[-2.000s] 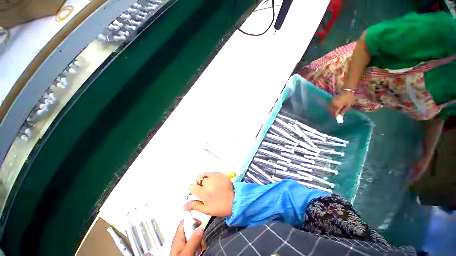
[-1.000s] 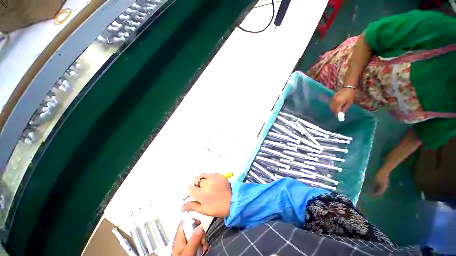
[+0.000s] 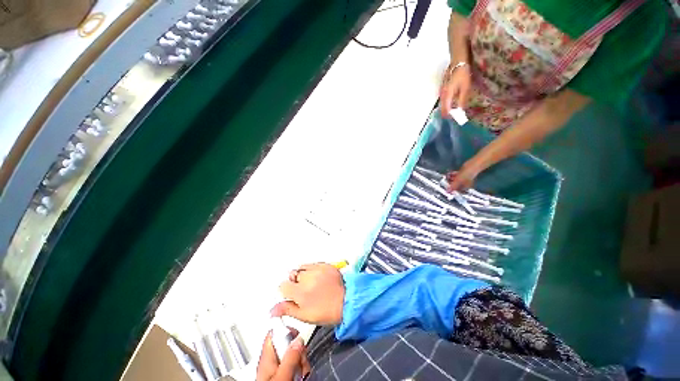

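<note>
My left hand is at the bottom, closed around a white-and-grey tube body, whose upper end points up. My right hand, in a blue sleeve, is curled just above it, its fingers at the tube's top end. The yellow handle of a hand tool sticks out of my right fist towards the crate; its tip is hidden. Several waiting tubes lie side by side at the bench's near end. Fine thin rods lie on the bench.
A teal crate with piled tubes stands right of the white bench. A coworker in a floral apron leans over it. A dark green conveyor runs left. A black corded tool lies at the far end. Cardboard is near left.
The coworker has moved towards the bench; one hand has reached down onto the tubes in the crate, the other holds a small white part nearer the bench. My hands have hardly moved.
</note>
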